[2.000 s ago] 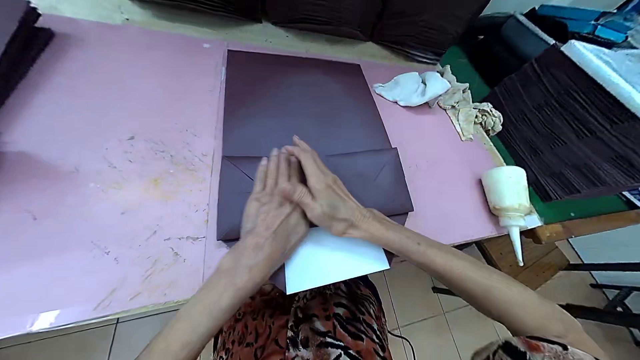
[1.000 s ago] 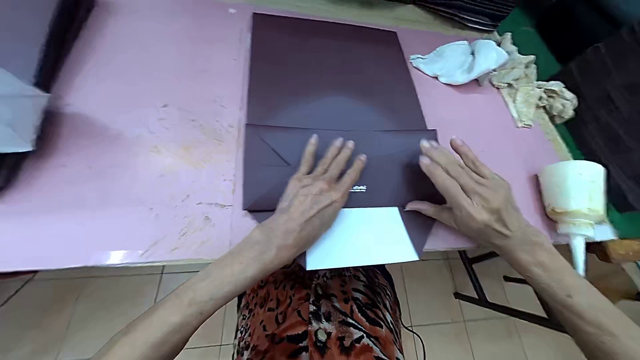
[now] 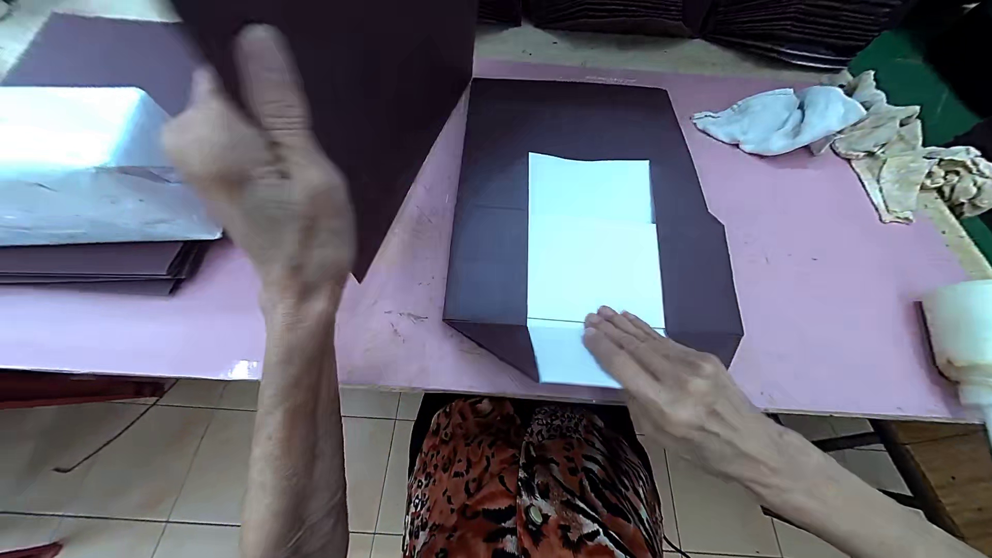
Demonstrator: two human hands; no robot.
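My left hand [image 3: 271, 170], blurred, is raised at the left and grips a dark purple folded paper piece [image 3: 364, 93] that reaches past the top of the view. On the pink table mat, in the middle, lies a dark purple paper bag or envelope [image 3: 573, 116] with its lower end folded out. A white paper sheet [image 3: 593, 256] runs down its centre to the near edge. My right hand [image 3: 666, 380] rests flat on the lower part of that sheet, fingers together, holding nothing.
A white wrapped block [image 3: 85, 186] weighs on a stack of dark paper pieces [image 3: 93, 263] at the left. Crumpled cloths [image 3: 783, 120] lie at the back right, a white glue bottle [image 3: 961, 329] at the right edge. Stacked dark paper [image 3: 790, 27] stands behind.
The dark lower end, folded over before, now lies out flat with more of the white sheet exposed. My left hand has left it and lifted a dark paper piece at the left.
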